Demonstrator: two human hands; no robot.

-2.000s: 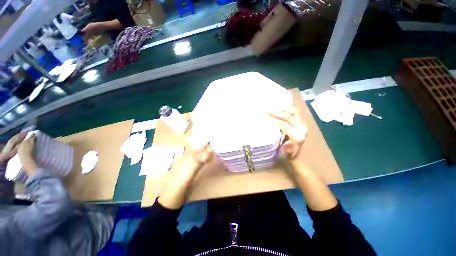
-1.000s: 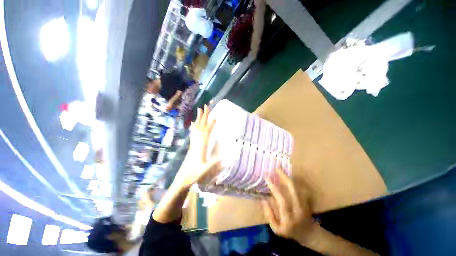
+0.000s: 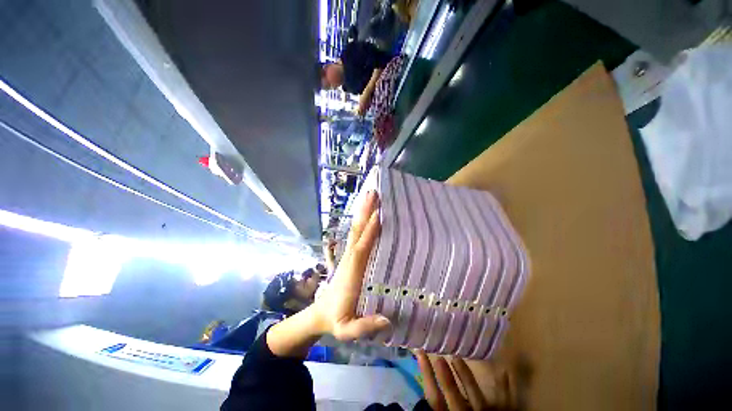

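A stack of white many-sided housings [image 3: 449, 265] with pinkish striped edges lies in front of me, close to the camera. A line of small dark holes crosses its facing side. My left hand [image 3: 349, 281] is spread against the stack's left end face, thumb bent over the near edge. My right hand [image 3: 453, 385] is under the stack's lower edge in the picture, fingers touching it, cut off by the bottom edge. The view is strongly tilted. The tan cardboard mat [image 3: 594, 241] lies beside the stack.
A crumpled white cloth [image 3: 694, 144] lies on the green bench at right, by a post foot. A conveyor rail [image 3: 425, 104] runs behind. A dark overhead shelf [image 3: 241, 80] crosses the upper left, with a red-topped refill bottle [image 3: 225, 167]. People stand in the background.
The view has tilted hard and moved closer. The stack, seen from above at first, now shows its striped side. My left hand lies on its end face; my right hand has gone lower.
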